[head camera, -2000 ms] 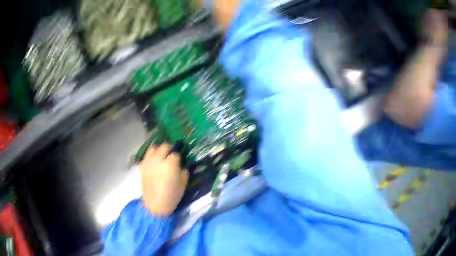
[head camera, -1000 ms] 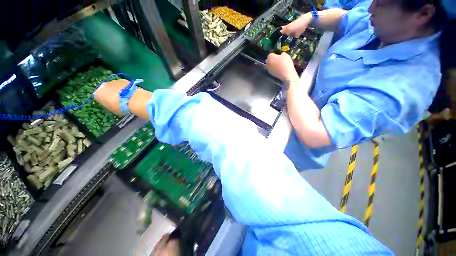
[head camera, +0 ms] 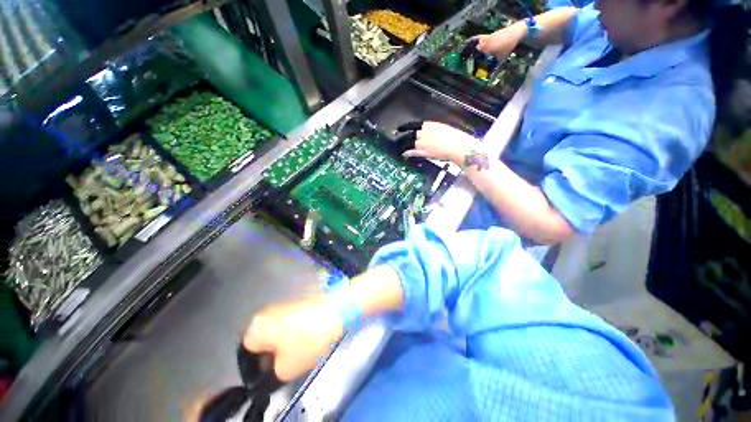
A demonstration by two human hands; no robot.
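A green main board [head camera: 350, 194] lies in a black carrier on the conveyor, its far half crowded with shiny parts. A narrow green board strip [head camera: 300, 157] lies along the carrier's far edge. My right hand [head camera: 292, 338], with black finger cots and a blue wrist strap, is over the grey conveyor plate, nearer to me than the carrier and not touching it. Its fingers are bent and blurred; any held piece cannot be made out. My left hand [head camera: 198, 405] shows only as blurred skin at the bottom edge, beside dark fingertips.
Bins of silver components [head camera: 51, 260], beige components [head camera: 128, 194] and green components [head camera: 206, 132] stand on the shelf at the left. A metal rail [head camera: 218, 206] edges the conveyor. A person [head camera: 609, 132] in blue works at the right, one hand [head camera: 440, 142] close to the carrier.
My right hand has come back from the green bin to low over the conveyor plate. The carrier with the main board is further up the line, towards the other person. The view has shifted.
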